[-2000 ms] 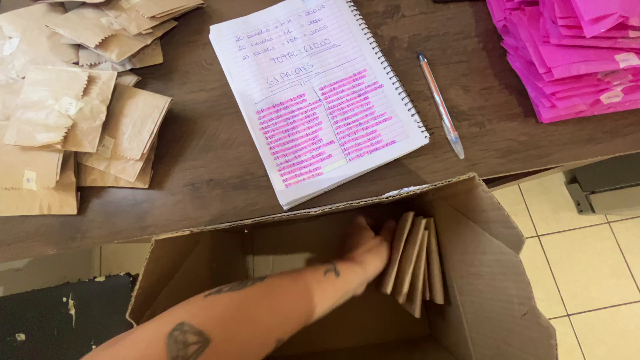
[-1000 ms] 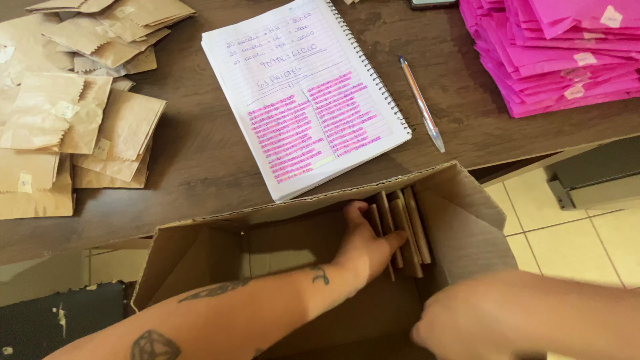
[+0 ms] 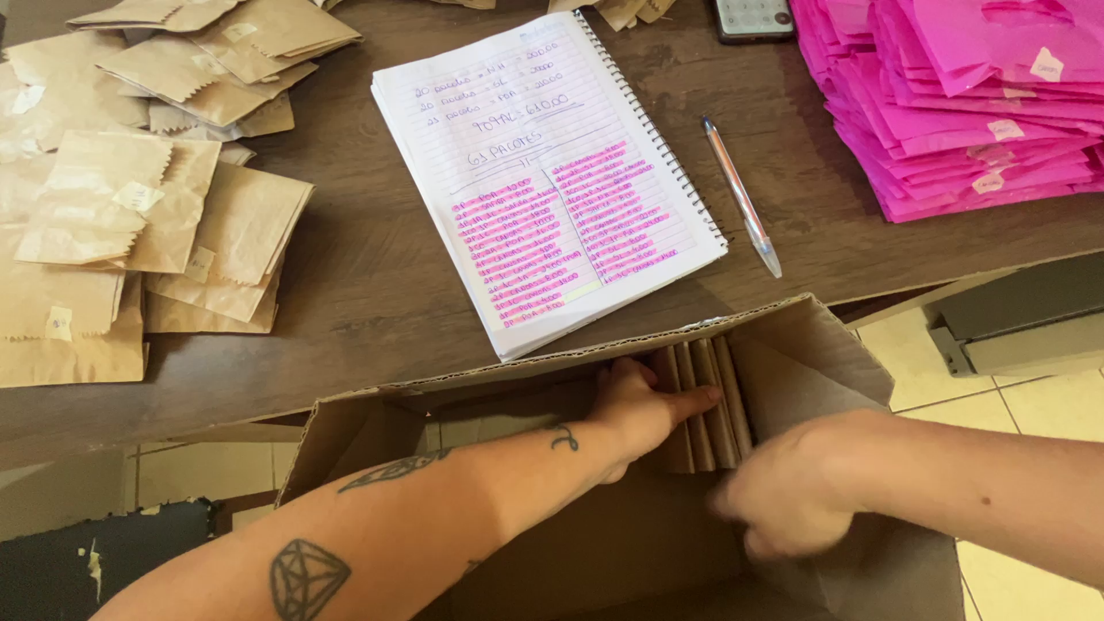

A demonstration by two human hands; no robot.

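A row of folded brown paper packets (image 3: pixel 703 405) stands on edge inside an open cardboard box (image 3: pixel 561 349), against its right end. My left hand (image 3: pixel 642 410) reaches into the box and rests against the left side of the row, one finger lying across the packets' top edges. Close to the near right end of the row is my right hand (image 3: pixel 789 492), blurred, its fingers curled down. Whether it holds anything cannot be made out.
Brown paper bags (image 3: pixel 112 198) lie piled on the dark wooden table (image 3: pixel 345 259) at left. Beyond the box are a spiral notebook (image 3: pixel 535 172) with highlighted handwriting and a pen (image 3: pixel 742 198). Pink paper bags (image 3: pixel 966 112) are stacked at right, beside a phone-like device (image 3: pixel 754 19).
My right hand, absent from the oldest frame, has come in from the right over the box. The packets now stand more upright, nearer the box's right end, with my left hand across them.
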